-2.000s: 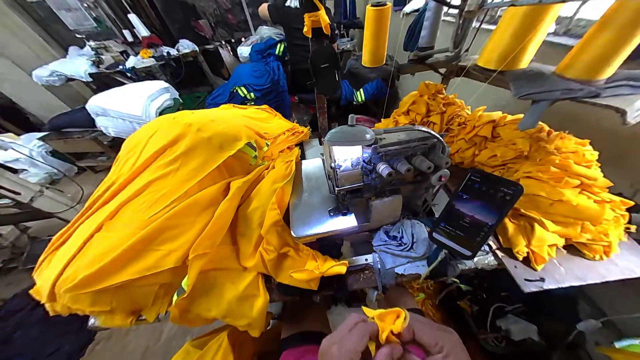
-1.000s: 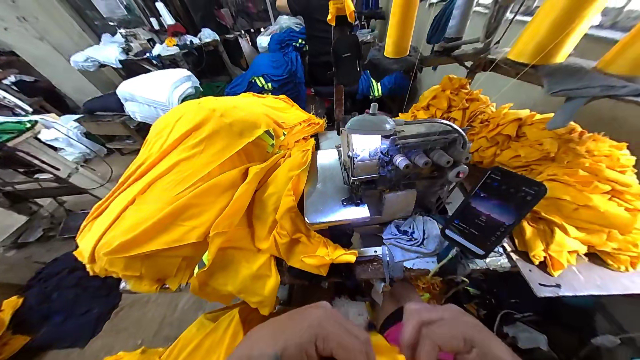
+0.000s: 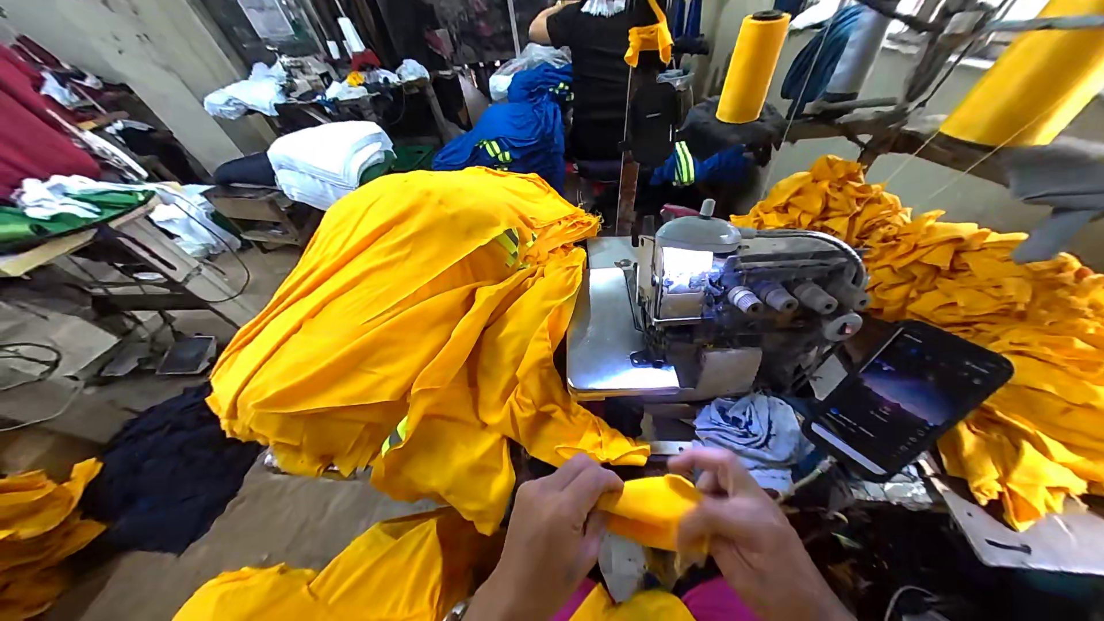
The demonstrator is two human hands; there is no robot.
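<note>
Between my two hands a short band of yellow fabric (image 3: 651, 511) is stretched, just in front of the sewing machine. My left hand (image 3: 565, 517) pinches its left end with curled fingers. At its right end is my right hand (image 3: 729, 522), thumb and fingers around the edge. Beyond them stands an overlock sewing machine (image 3: 733, 293), its lamp lighting the metal plate. A large heap of yellow cloth (image 3: 397, 319) with reflective strips lies left of the machine. More yellow cloth (image 3: 345, 578) hangs low beside my left forearm.
A smartphone (image 3: 910, 397) is propped right of the machine, near a grey-blue rag (image 3: 750, 431). Crumpled yellow pieces (image 3: 992, 293) are piled at the right. Thread cones (image 3: 753, 67) stand above. Dark cloth (image 3: 177, 466) lies on the floor. A person in black (image 3: 595, 78) is at the back.
Both hands have risen from the lower edge of the view, and the yellow band now spans the gap between them. The view has turned somewhat to the left.
</note>
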